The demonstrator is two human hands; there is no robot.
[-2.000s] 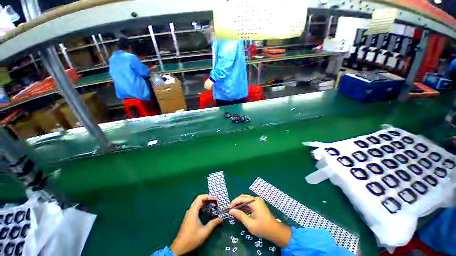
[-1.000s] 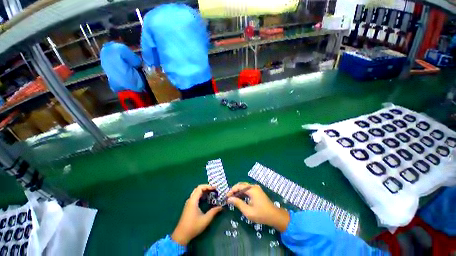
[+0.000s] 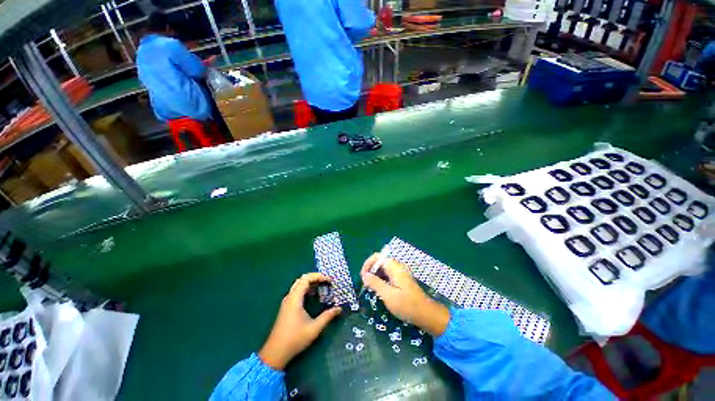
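My left hand (image 3: 296, 323) holds a small black watch housing (image 3: 324, 293) in its fingertips, partly hidden by the fingers. My right hand (image 3: 402, 293) is just right of it, a small gap apart, with thin tweezers (image 3: 362, 288) between its fingers, their tip pointing down toward the short sheet. The short adhesive sheet (image 3: 335, 258) lies flat on the green bench behind and between the hands. A longer adhesive sheet (image 3: 470, 290) slants off to the right, behind my right hand. Small white pieces (image 3: 382, 325) lie scattered between and below the hands.
A white tray (image 3: 602, 308) with rows of black housings stands right; another tray (image 3: 16, 354) with white film is at the left edge. Loose black parts (image 3: 360, 142) lie farther back. A blue box (image 3: 580, 79) is back right. Two people in blue smocks are beyond the bench.
My right hand has moved away from the housing, slightly up and right, opening a gap between the hands. The nearer person beyond the bench has moved and the view has shifted.
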